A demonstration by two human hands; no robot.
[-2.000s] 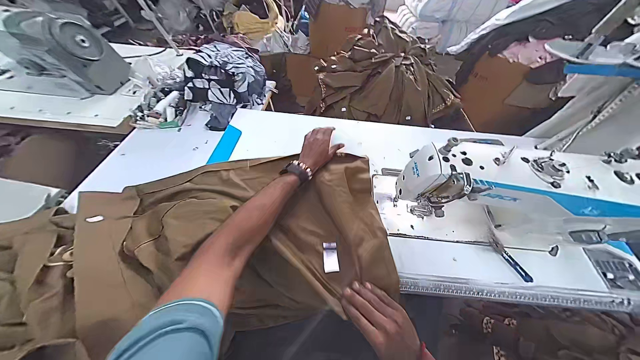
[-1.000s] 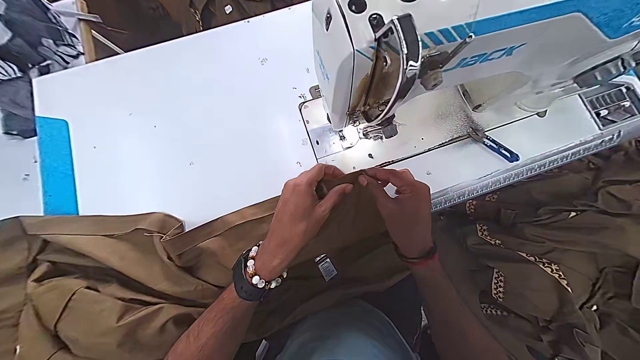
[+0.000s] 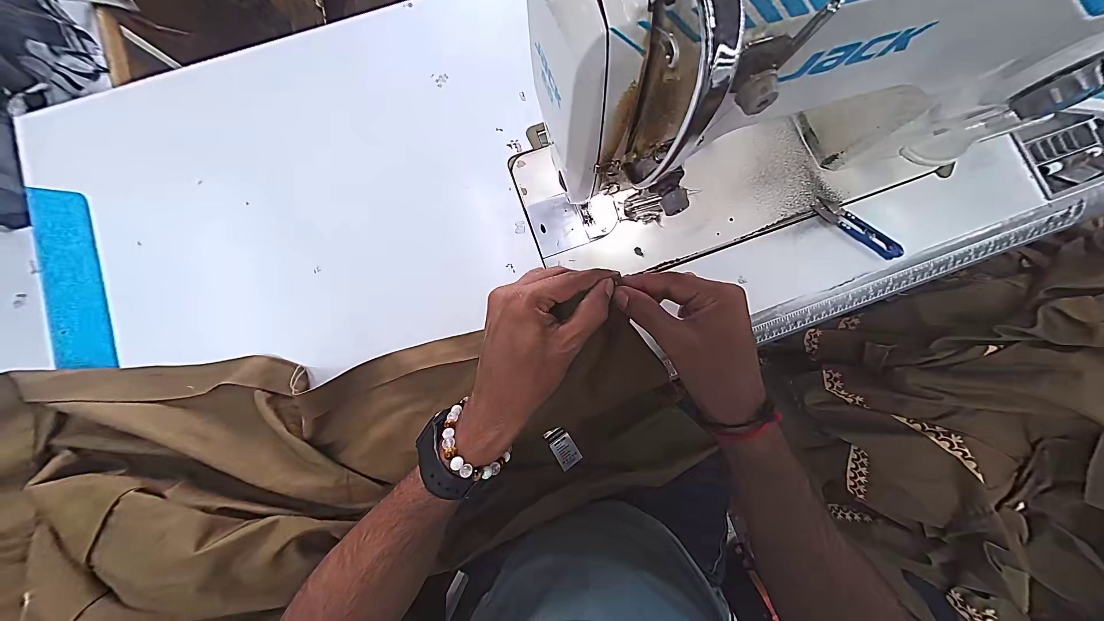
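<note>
A brown cloth garment (image 3: 379, 414) lies along the table's front edge and over my lap, with a small white label (image 3: 564, 448) on it. My left hand (image 3: 539, 345), with a beaded bracelet and a dark band at the wrist, pinches the garment's edge between thumb and fingers. Right beside it, my right hand (image 3: 694, 336) pinches the same edge, and the fingertips nearly meet. Just beyond them stands the Jack sewing machine (image 3: 569, 95), its lit presser foot and needle area (image 3: 604, 211) over the metal plate. The fingers hide the pinched edge itself.
Blue-handled thread snips (image 3: 862, 233) rest on the machine bed to the right. A ruler strip (image 3: 923, 272) runs along the table's front edge. Brown cloth with patterned trim (image 3: 931, 440) is heaped at the right. A white tabletop (image 3: 302, 198) with lint specks spreads left of the machine.
Two seconds ago my hands were apart on the spread garment; one second ago they had come together at its edge near the machine. They still pinch it there. The view has tilted down and closer.
</note>
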